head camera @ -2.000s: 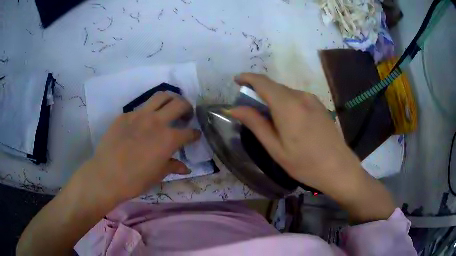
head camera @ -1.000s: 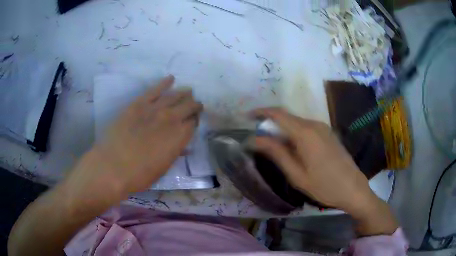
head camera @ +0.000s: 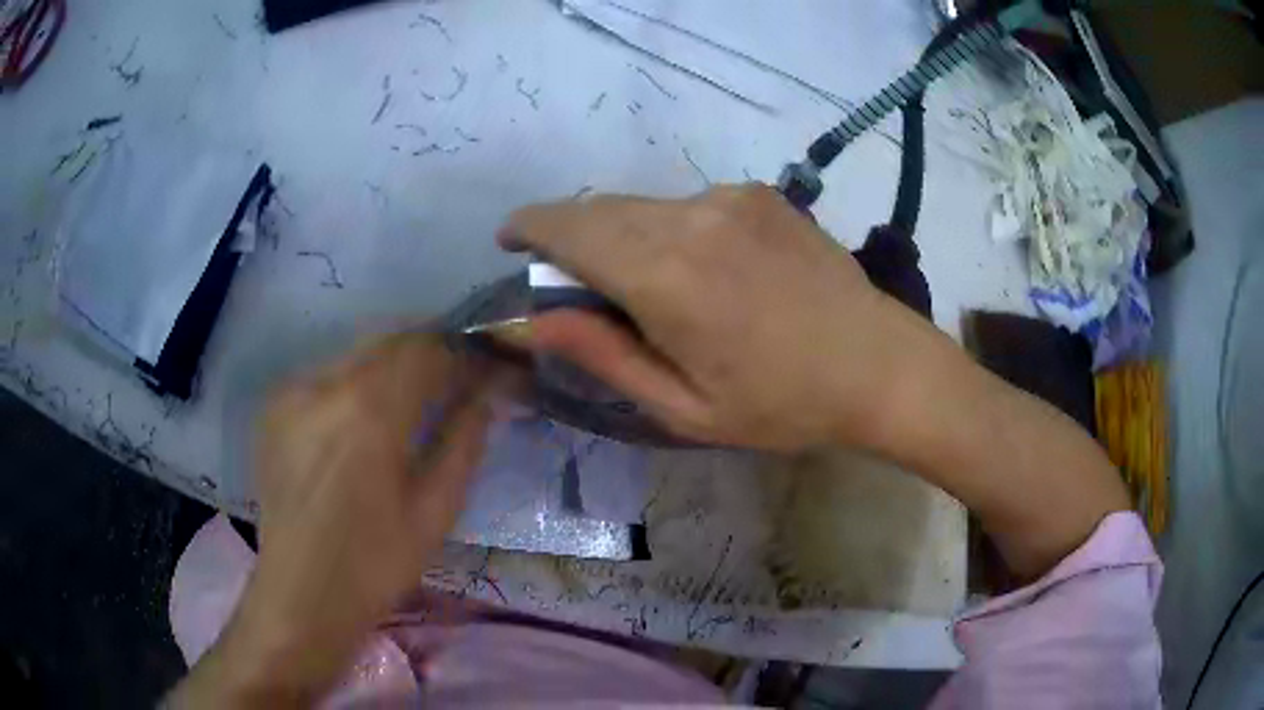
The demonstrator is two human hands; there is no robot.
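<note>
My right hand (head camera: 721,312) is closed around the handle of the steam iron (head camera: 603,402). The iron's tip points left, over the upper part of the white backing (head camera: 610,472). A shiny strip of the pocket template (head camera: 548,535) and a small dark cloth corner (head camera: 638,541) show at the backing's near edge. My left hand (head camera: 374,458) is blurred, at the left side of the work beside the iron's tip. Its fingers hide much of the piece, and whether they grip it I cannot tell.
Pressed pockets (head camera: 146,264) with a dark edge lie at the left. Red-handled scissors (head camera: 28,39) and black cloth (head camera: 312,11) are at the far side. A cream scrap heap (head camera: 1067,208), yellow bundle (head camera: 1134,437) and dark iron rest (head camera: 1033,364) are at the right. The ribbed hose (head camera: 908,94) runs up from the iron.
The iron in my right hand has moved left and away from the table's near edge, onto the work. My left hand has moved nearer the edge. The dark pointed cloth seen earlier no longer shows.
</note>
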